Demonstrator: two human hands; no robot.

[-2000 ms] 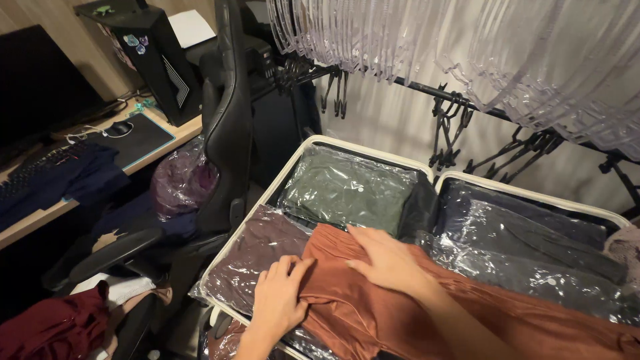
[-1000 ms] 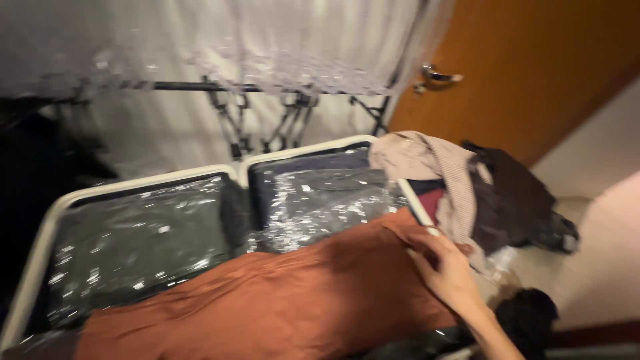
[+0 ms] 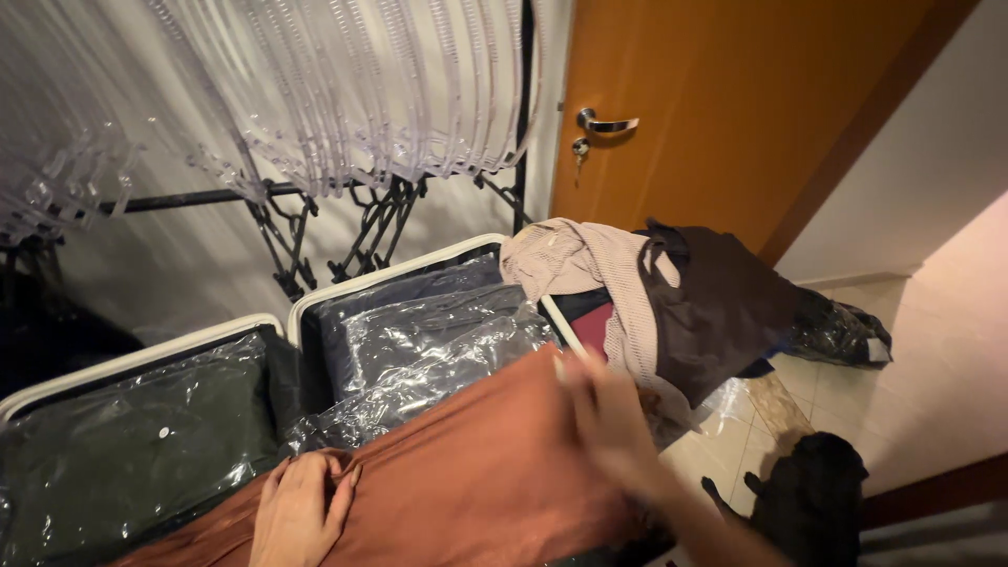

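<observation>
A rust-brown garment [image 3: 472, 465] lies across the front of an open suitcase [image 3: 394, 273] with a pale rim. My left hand [image 3: 299, 508] rests on the garment's upper edge at lower centre, with a small fold of cloth between thumb and fingers. At the garment's right end is my right hand [image 3: 606, 409], blurred, its fingertips at the cloth's corner; whether it grips is unclear. Behind the cloth, dark clothes in clear plastic bags [image 3: 433, 339] fill the right half. A dark green garment in a clear bag [image 3: 142, 449] lies in the left half.
Clear hangers [image 3: 394, 94] hang on a rack whose black bar [image 3: 189, 198] runs behind the suitcase. A beige knit garment [image 3: 622, 291] and a dark brown garment [image 3: 709, 307] are heaped to the right. A black dog [image 3: 819, 496] is on the tiled floor, near a wooden door [image 3: 693, 102].
The view has swung right, toward the door. The rust-brown garment, bunched under both hands two seconds ago, now lies more spread out, with my hands farther apart on it.
</observation>
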